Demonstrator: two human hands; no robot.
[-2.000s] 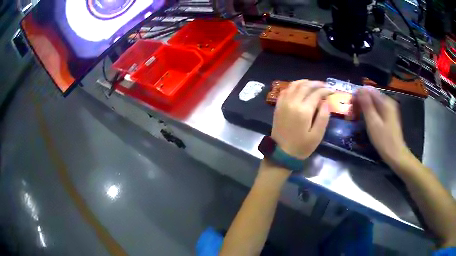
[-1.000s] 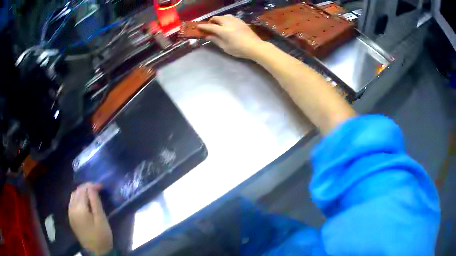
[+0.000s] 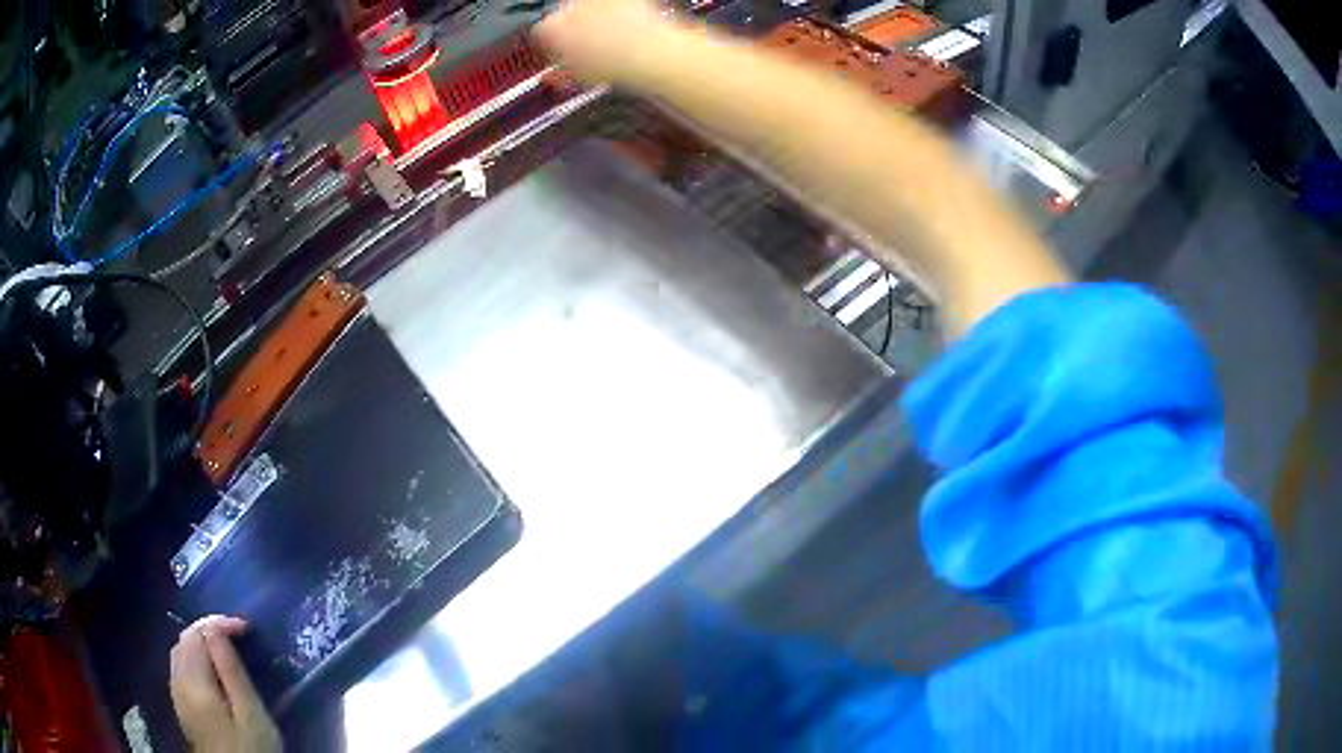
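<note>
My left hand (image 3: 218, 689) is at the lower left, fingers together over the black pad (image 3: 346, 419); a thin dark tool tip (image 3: 177, 618) barely shows at its fingertips. My right hand (image 3: 596, 37) is blurred at the top edge, above the rail; its fingers and anything in them cannot be made out. A clear strip (image 3: 224, 519) lies on the pad beyond my left hand. An orange-brown carrier (image 3: 280, 375) lies along the pad's far edge. Whitish scuffs mark the pad's near part.
A glowing red light (image 3: 406, 91) stands behind the rail (image 3: 486, 133). More orange-brown carriers (image 3: 920, 81) sit at the upper right. The steel bench (image 3: 633, 368) lies right of the pad. A red bin (image 3: 52, 684) shows at lower left, cables at upper left.
The view has shifted. The carrier that my right hand held by the red light one second ago no longer shows at the hand. My left hand stays by the pad.
</note>
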